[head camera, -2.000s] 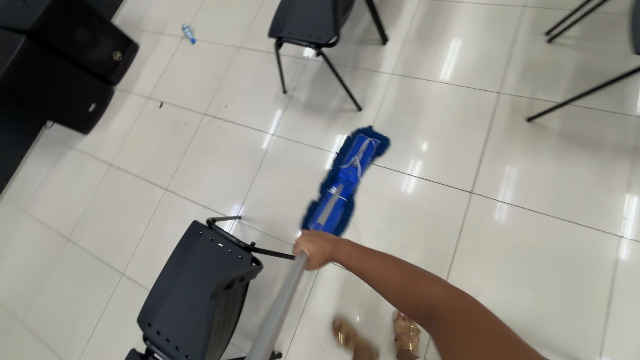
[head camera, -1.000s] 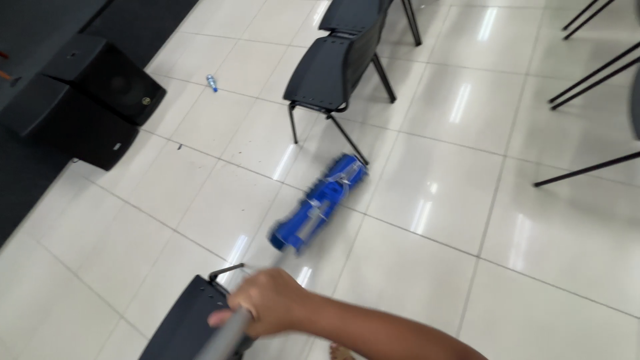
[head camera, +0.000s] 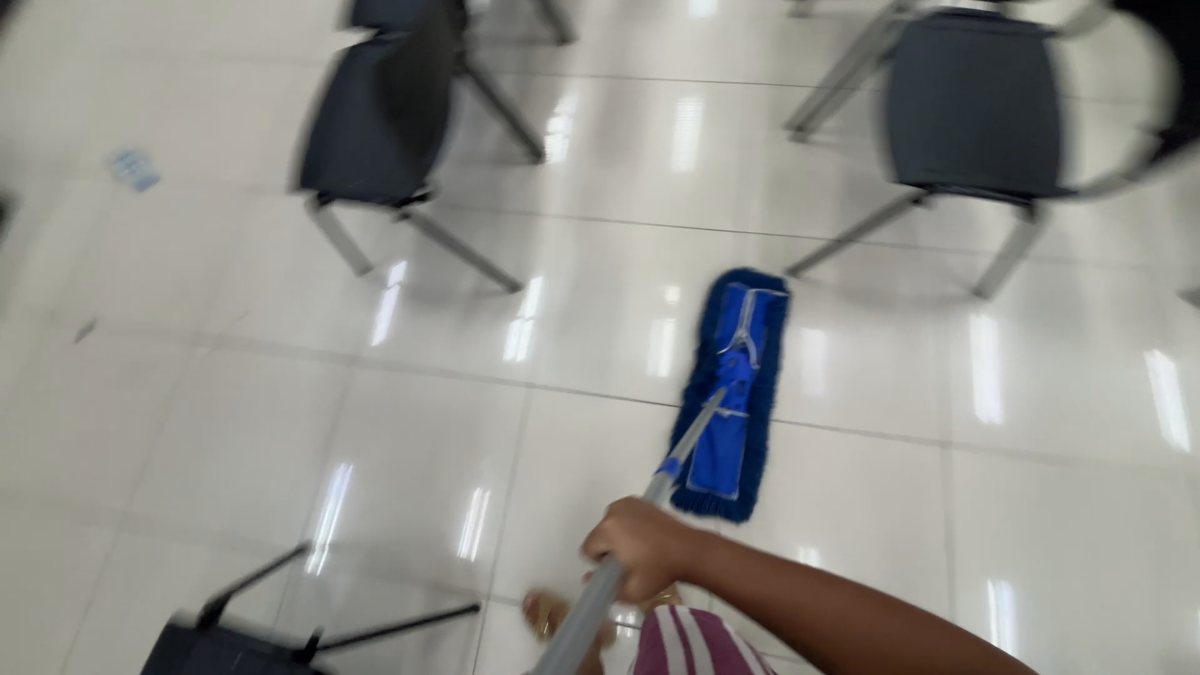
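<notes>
My right hand (head camera: 642, 548), its arm coming in from the lower right, is closed around the grey pole of a dust mop. The pole slants from the bottom edge up to the blue mop head (head camera: 731, 394), which lies flat on the glossy tiled floor with its dark blue fringe spread around it. A metal wire frame shows on top of the head. My left hand is out of view. My feet in sandals (head camera: 546, 611) are partly visible below the gripping hand.
Dark chairs stand at the upper left (head camera: 380, 122), upper right (head camera: 975, 103) and lower left (head camera: 230, 649). The right chair's front leg reaches the floor close beside the mop head. A blurred bluish bottle (head camera: 134, 169) lies on the floor at far left, above a small dark scrap (head camera: 85, 330).
The mop head has moved away from the left chair's legs to beside the right chair's leg. My right hand still grips the pole. The view has swung to the right.
</notes>
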